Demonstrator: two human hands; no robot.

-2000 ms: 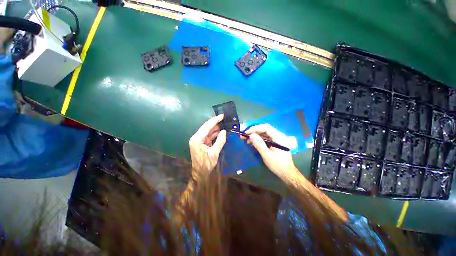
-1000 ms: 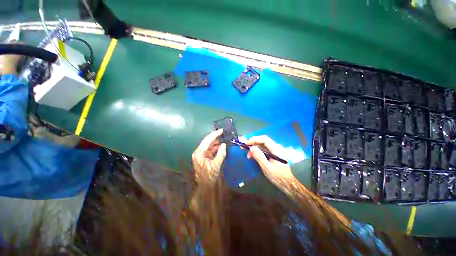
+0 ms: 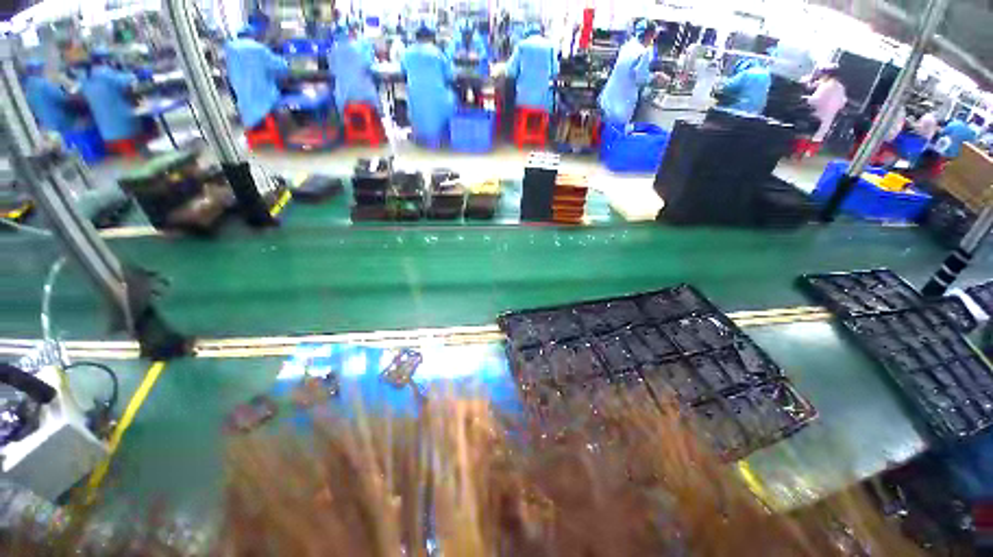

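Observation:
Neither of my hands is in view; blurred brown hair strands cover the lower middle of the picture. One black plastic housing (image 3: 402, 368) lies on the blue film (image 3: 461, 371). A second housing (image 3: 317, 386) lies to its left at the film's edge, and a third housing (image 3: 254, 413) lies further left on the green bench; both are blurred. A black blister tray (image 3: 642, 348) filled with dark parts lies right of the film, its near part behind the hair.
A pale double rail (image 3: 425, 337) crosses behind the film. A white box device (image 3: 49, 435) with cables stands left, another filled tray (image 3: 915, 343) lies right. Metal posts (image 3: 207, 98) rise beyond. Stacked black trays (image 3: 719, 169) stand at the back, with people in blue smocks behind.
The view has tilted up sharply, from the bench to the hall. Both hands, the held housing and the pen-like tool have gone out of view.

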